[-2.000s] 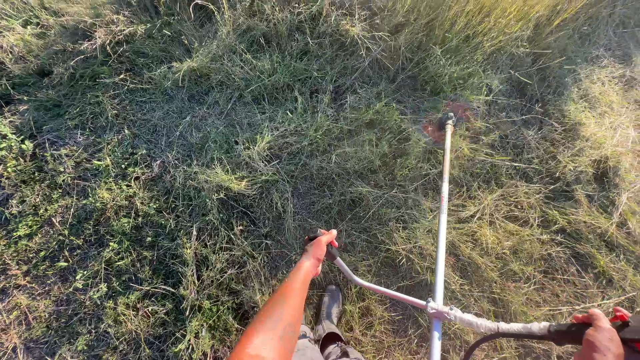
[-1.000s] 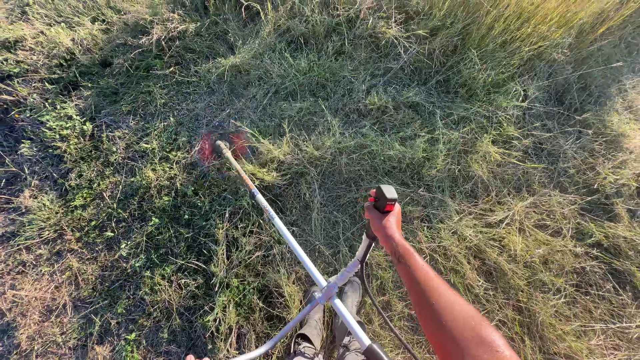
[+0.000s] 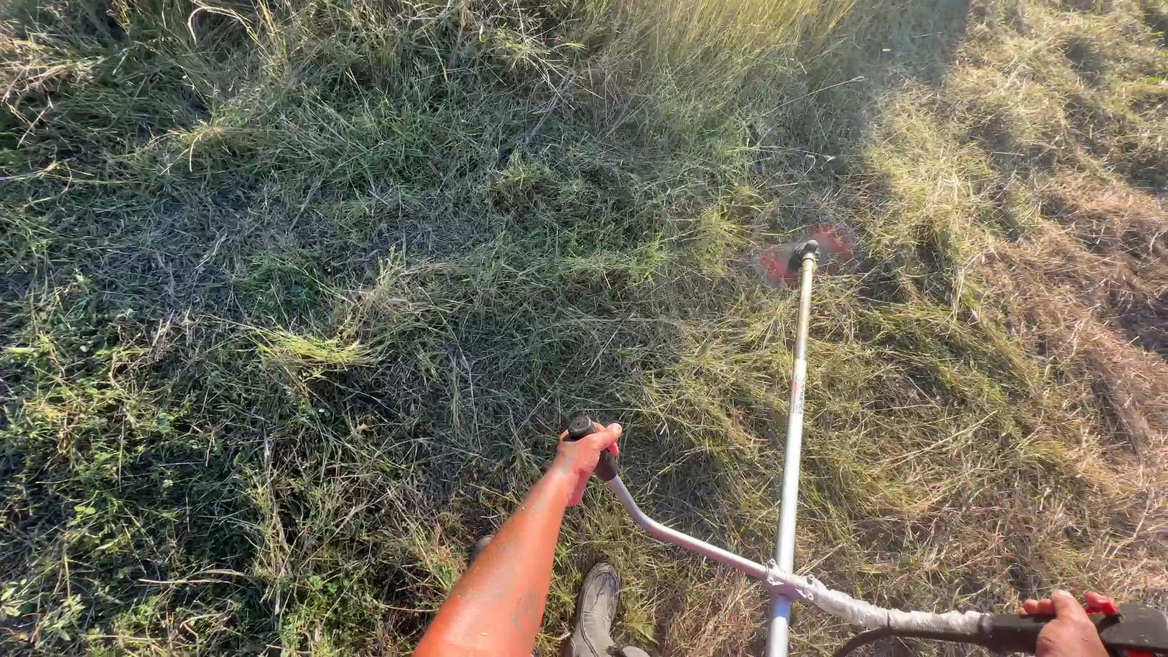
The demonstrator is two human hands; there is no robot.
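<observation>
A brush cutter (image 3: 792, 438) with a pale metal shaft runs up from the bottom edge, right of the middle. Its blurred red spinning blade (image 3: 831, 245) is at the shaft's far end, against the grass. My left hand (image 3: 584, 458) grips the black left grip (image 3: 605, 465) of the handlebar. At the lower right corner, my right hand (image 3: 1068, 628) is closed round the black control grip (image 3: 1008, 631), which has red parts. White wrapping (image 3: 876, 610) covers the handlebar between the shaft and that grip, with a dark cable under it.
Cut and matted grass (image 3: 547, 301) covers the ground. Taller dry grass (image 3: 721, 46) stands at the top, green leafy weeds (image 3: 100, 456) grow at the left, and brownish dry cuttings (image 3: 1095, 365) lie at the right. My boot (image 3: 597, 607) is near the bottom middle.
The blade has swung from the left in the middle frame back to the right, much as in the earliest frame. Both hands have moved rightward with the handlebar and keep their grips.
</observation>
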